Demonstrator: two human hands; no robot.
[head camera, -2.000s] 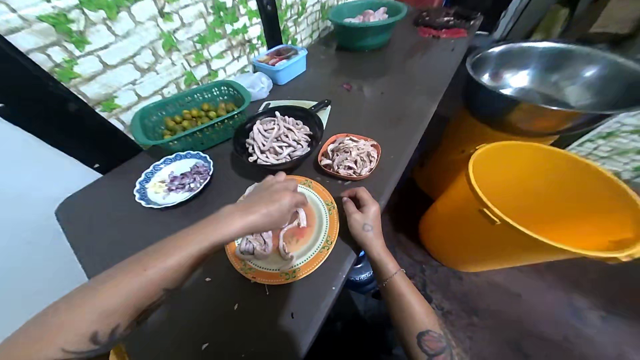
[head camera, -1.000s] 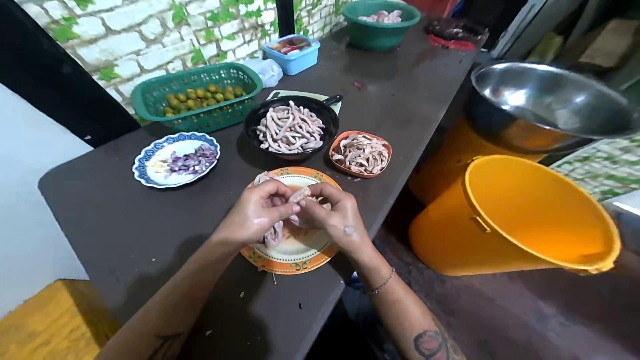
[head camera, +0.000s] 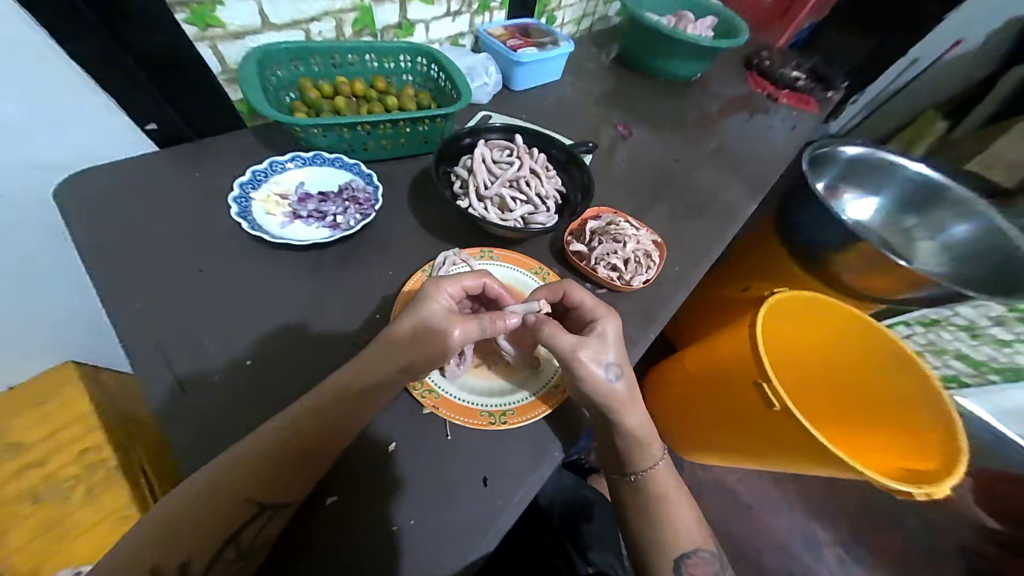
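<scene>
Over an orange-rimmed plate (head camera: 498, 418), my left hand (head camera: 456, 324) and my right hand (head camera: 580, 340) meet, both pinching one end of a pale intestine piece (head camera: 524, 307) between thumb and fingers. More of the pale intestine (head camera: 458, 362) lies on the plate, partly hidden under my hands. Behind the plate stands a black pan (head camera: 448, 188) heaped with pale, cord-like intestines (head camera: 508, 180). To its right, a small orange dish (head camera: 571, 260) holds thin, pale strips (head camera: 616, 248).
Chopped purple onion (head camera: 332, 204) sits on a blue-and-white plate (head camera: 248, 220). Small green-orange citrus fruits (head camera: 360, 96) fill a green basket (head camera: 376, 136). A light blue tub (head camera: 528, 68) and green basin (head camera: 668, 48) stand farther back. Orange buckets (head camera: 720, 408) and a metal basin (head camera: 904, 224) are right of the table.
Two seconds ago my hands were apart, the right one beside the plate; since then they have come together over it, holding one piece. The view has moved closer to the table.
</scene>
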